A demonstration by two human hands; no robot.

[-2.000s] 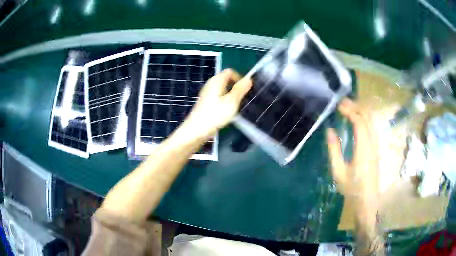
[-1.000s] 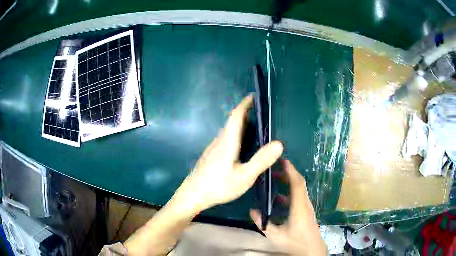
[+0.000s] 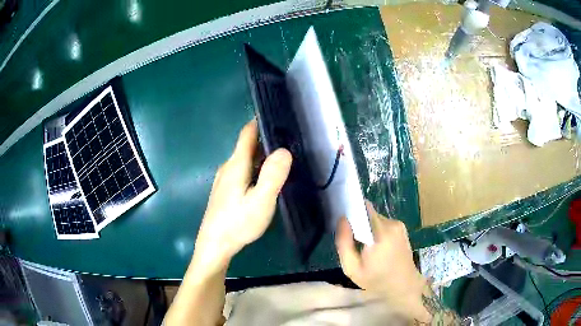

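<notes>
My left hand (image 3: 239, 191) grips a black back housing (image 3: 271, 102), thumb on its inner side, fingers behind it. My right hand (image 3: 382, 251) holds the lower end of a solar panel (image 3: 322, 108) between thumb and fingers, its plain white back turned toward the housing. Both pieces stand on edge, parted like an open book. A short dark lead wire (image 3: 333, 170) runs between them, with a reddish tip at the white back. The panel's cell side is hidden.
Overlapping finished panels (image 3: 105, 156) lie cells up at left on the green surface (image 3: 185, 127). A tan cardboard sheet (image 3: 446, 146) with shiny film lies at right, with crumpled white cloth (image 3: 541, 76) and a metal nozzle tool (image 3: 468, 25). A pale strip (image 3: 210, 35) runs behind.
Since a second ago, the housing and panel have opened apart, showing the white back and wire. My right hand has moved onto the panel's lower end. The camera view has turned.
</notes>
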